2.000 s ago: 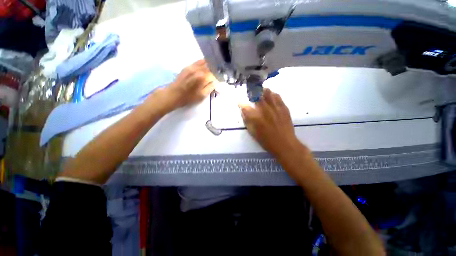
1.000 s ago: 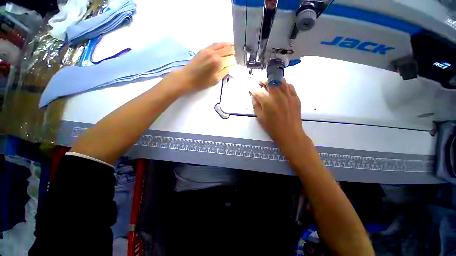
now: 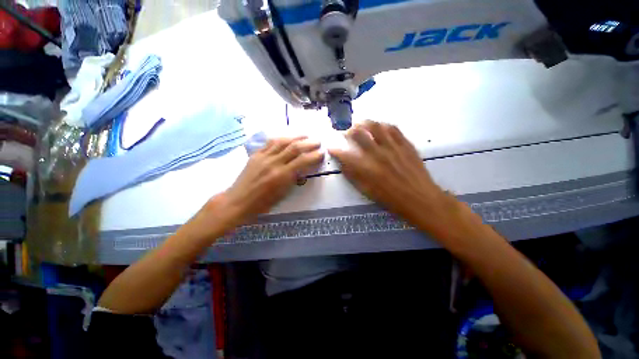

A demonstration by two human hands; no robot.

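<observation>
The white sewing machine (image 3: 448, 35) with a blue stripe and "JACK" lettering stands over the table; its needle area (image 3: 312, 105) is washed out by glare. My left hand (image 3: 277, 168) lies palm down in front of the needle area, over a small pale blue cloth piece (image 3: 256, 141) that shows beside its fingers. My right hand (image 3: 382, 158) lies flat just right of it, fingers below the dark round knob (image 3: 340, 112). Whatever is under the fingers is hidden or overexposed. A fanned stack of pale blue collar pieces (image 3: 157, 158) lies on the left.
A folded blue bundle (image 3: 125, 91) and white cloth (image 3: 83, 85) lie farther left, by clear plastic over cardboard (image 3: 59, 196). A grey ruler-marked strip (image 3: 315, 226) runs along the front edge of the white table (image 3: 490, 158). A blue basket rim (image 3: 466, 329) shows below right.
My left hand has come down and nearer me from beside the machine head, and the small blue piece now shows beside it. My right hand stays by the knob. The camera view has shifted.
</observation>
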